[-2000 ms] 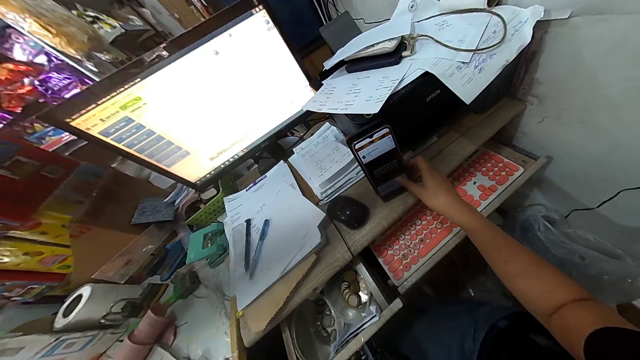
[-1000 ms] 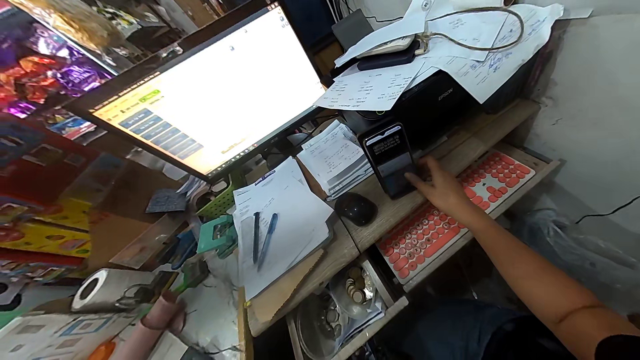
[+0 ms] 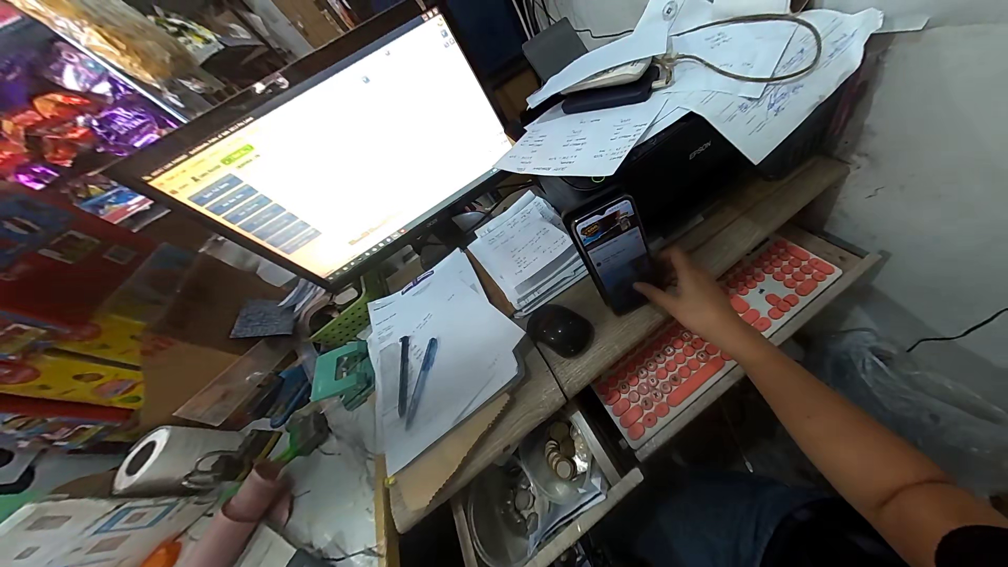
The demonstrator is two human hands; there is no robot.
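Observation:
A black smartphone (image 3: 610,256) stands tilted in front of the printer, with its screen lit. My right hand (image 3: 697,295) is at the phone's lower right edge, its thumb over the screen and its other fingers beside or behind the edge, partly hidden. Left of the phone's base lies a black computer mouse (image 3: 560,330). A coral and white keyboard (image 3: 669,378) sits in a pulled-out tray under my right wrist. Two pens (image 3: 421,382) rest on a stack of papers (image 3: 457,331). My left hand is out of view.
A lit monitor (image 3: 339,150) stands at the back left. Papers and a cord lie on a black Epson printer (image 3: 677,169). An open drawer (image 3: 587,512) holds coins (image 3: 561,457). A teal hole punch (image 3: 340,374), a white roll (image 3: 157,461) and packets crowd the left side.
The picture on the phone screen has changed, and my right thumb has shifted slightly over it. The mouse, pens and keyboard have not plainly moved.

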